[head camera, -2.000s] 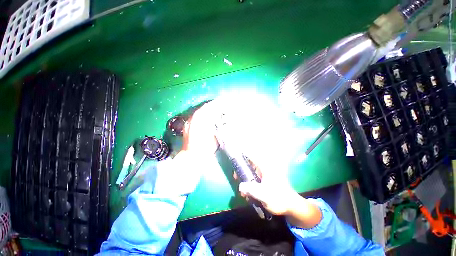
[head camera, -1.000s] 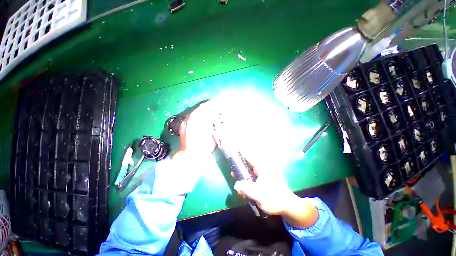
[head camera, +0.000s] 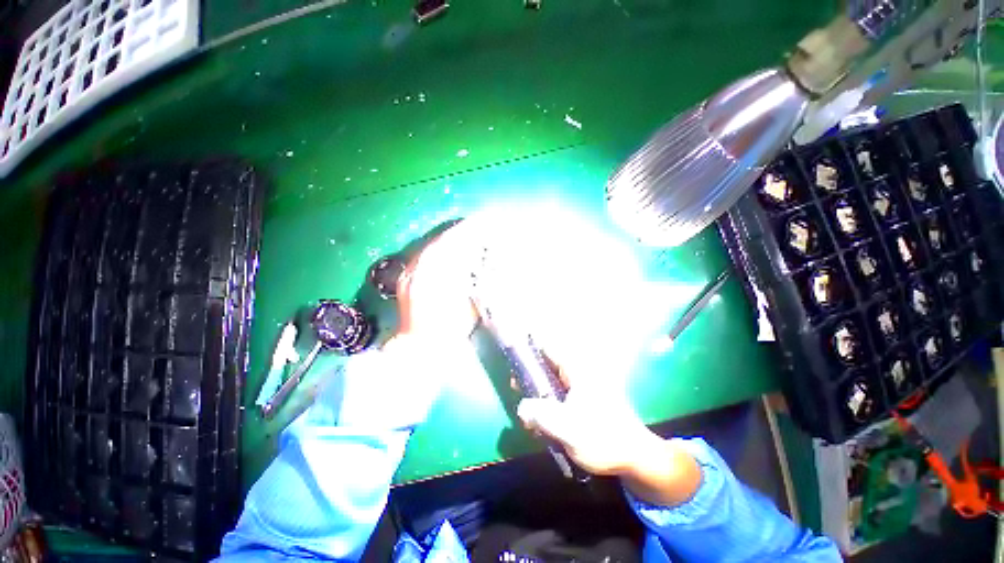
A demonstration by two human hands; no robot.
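Note:
My right hand (head camera: 578,423) is closed around a dark, thick stick-like tool (head camera: 531,368), slanted up and left, its tip lost in white glare. My left hand (head camera: 435,302) is at the glare's left side, mostly washed out; its fingers and anything in them cannot be made out. A round black part (head camera: 338,327) with a ringed face lies left of my left hand. Another dark round part (head camera: 386,276) lies close beside that hand. A slim dark tool (head camera: 293,381) and a pale sliver (head camera: 280,363) lie at the first round part's lower left.
A silver ribbed lamp (head camera: 705,154) hangs at upper right. A black tray with pale parts (head camera: 881,253) is at right, empty black trays (head camera: 132,352) at left. A thin dark tool (head camera: 698,305) lies right of the glare. Orange-handled tool (head camera: 966,484) lower right; white grid (head camera: 94,66) upper left.
The lamp and right tray appear slightly further left than at first. Small dark pieces now show at the top edge. Both hands hold nearly the same pose.

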